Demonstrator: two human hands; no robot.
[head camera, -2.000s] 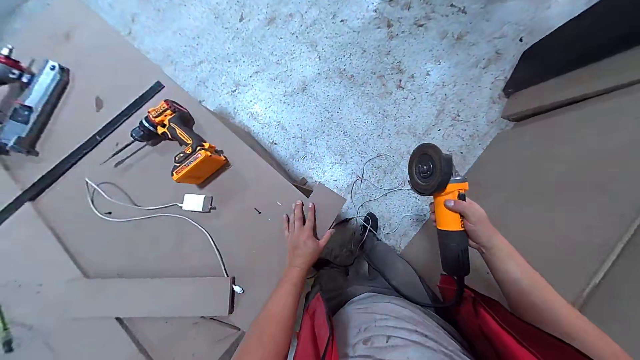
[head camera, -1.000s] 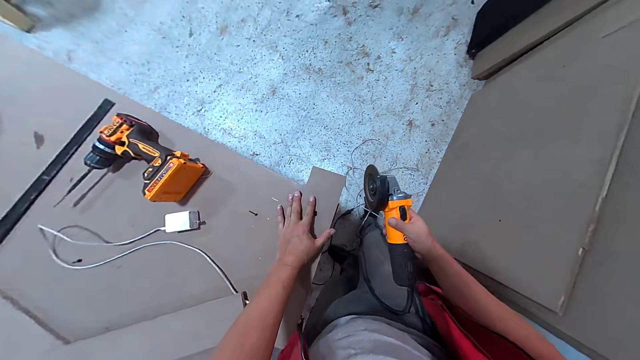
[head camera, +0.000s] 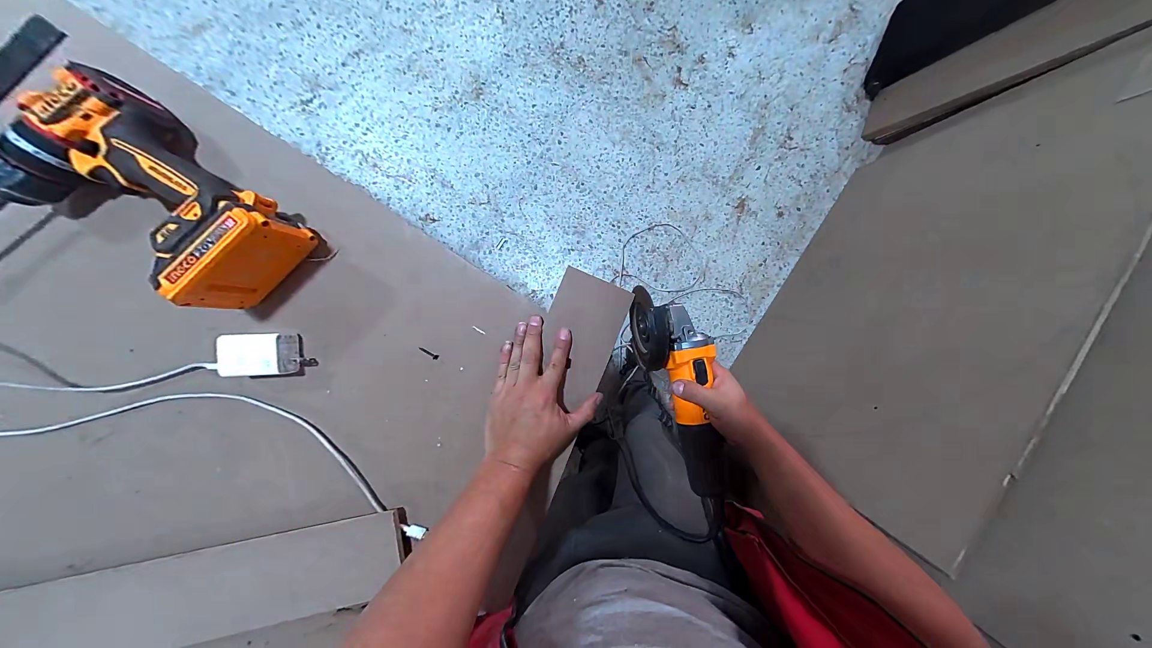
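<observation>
My right hand (head camera: 720, 402) is closed around the orange body of an angle grinder (head camera: 691, 378), its thumb near the switch. The grinder's disc (head camera: 644, 328) stands upright close to the right edge of a small brown board piece (head camera: 589, 315); whether they touch I cannot tell. That piece sticks out past the edge of a larger brown panel (head camera: 387, 387). Flat, with fingers spread, my left hand (head camera: 533, 396) presses on the panel and reaches onto the piece. A dark screw (head camera: 428, 353) lies left of my left hand.
An orange and black cordless drill (head camera: 153, 171) lies at the upper left. Below it are a white charger plug (head camera: 258, 355) and its cable. A board strip (head camera: 225, 567) crosses the lower left. Another large panel (head camera: 936, 315) fills the right, with speckled floor (head camera: 576, 135) between.
The grinder in my right hand has moved left, from well clear of the small board piece to right beside its edge. My left hand stays on the boards. The view has moved closer.
</observation>
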